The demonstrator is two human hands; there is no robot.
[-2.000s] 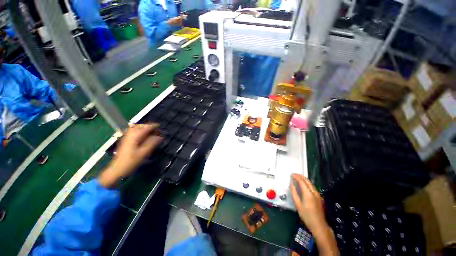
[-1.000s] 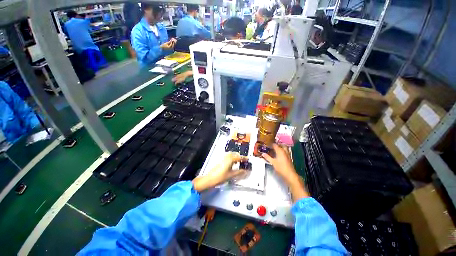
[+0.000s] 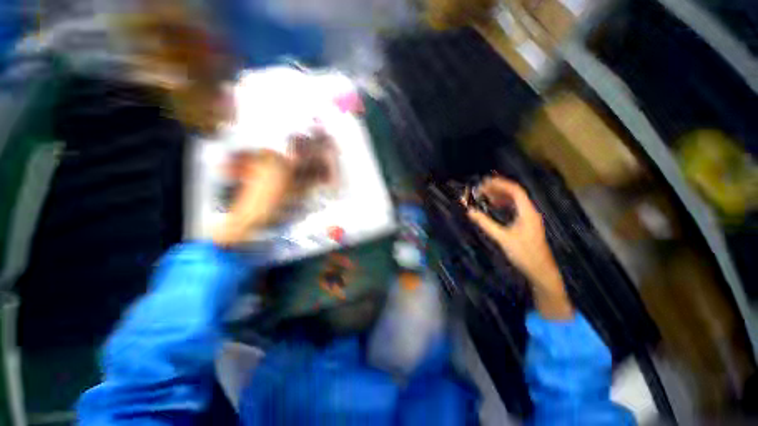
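The frame is strongly blurred. The white machine base (image 3: 287, 229) lies left of centre. My left hand (image 3: 259, 195) is over its left part, by a dark and orange-brown fixture area; whether it holds anything is hidden by the blur. My right hand (image 3: 511, 218) is to the right, over the black trays (image 3: 449, 108), with thumb and fingers curled around a small dark part (image 3: 482, 198). A red button (image 3: 336, 234) shows at the base's front edge. A spare orange-brown fixture (image 3: 335, 276) lies on the green bench in front of it.
Black trays (image 3: 95, 225) lie left of the base. Cartons (image 3: 582, 141) and a grey shelf rail (image 3: 619, 91) stand at the right, with a yellow object (image 3: 716, 170) beyond. A pink item (image 3: 349, 102) is at the base's back right.
The view has swung to the right and down. My right hand has moved from the brass press head out over the right-hand black trays with a small dark part. My left hand stays over the base.
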